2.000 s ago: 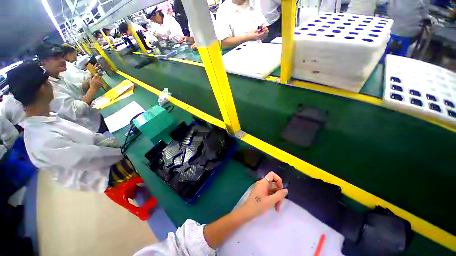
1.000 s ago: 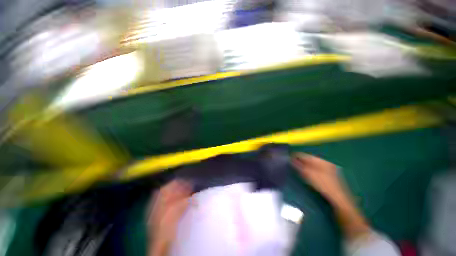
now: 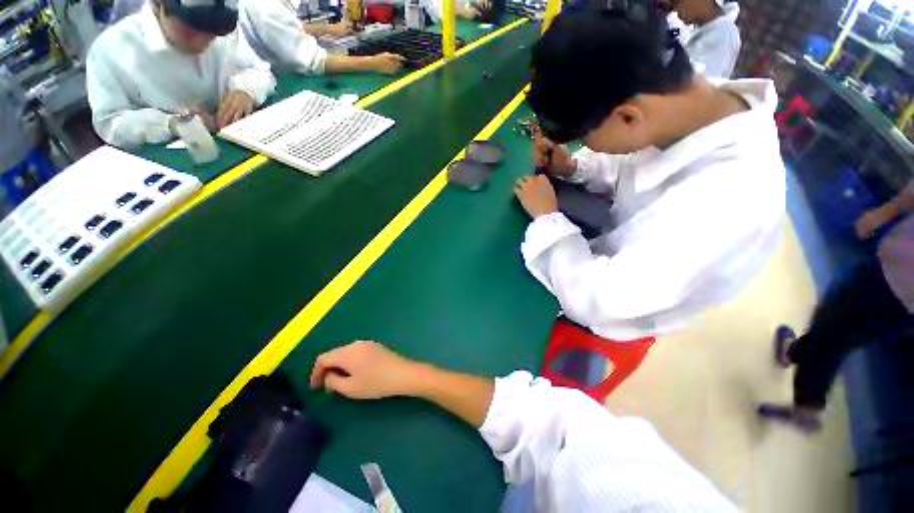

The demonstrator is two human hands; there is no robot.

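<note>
Black cases or covers [image 3: 263, 446] lie overlapped along the yellow edge at the lower left, with a slightly glossy raised block among them. My right hand [image 3: 366, 371] is bare, just right of these pieces and over the green bench. Its fingers are loosely bent with a gap at the thumb, and I see nothing in it. A corner of the white paper [image 3: 326, 498] shows at the bottom edge, with a narrow pale strip [image 3: 380, 488] beside it. My left hand is out of the picture.
A neighbour in a white smock [image 3: 681, 210] works at the right, near grey-black oval pads [image 3: 471, 172] by the yellow line. A red stool [image 3: 633, 353] stands below the bench edge. Across the belt are a foam tray [image 3: 95, 225] and a dotted white board [image 3: 309, 130].
The view has swung right along the line. My right hand, near the black pieces one second ago, now shows right of them. My left hand has left the picture.
</note>
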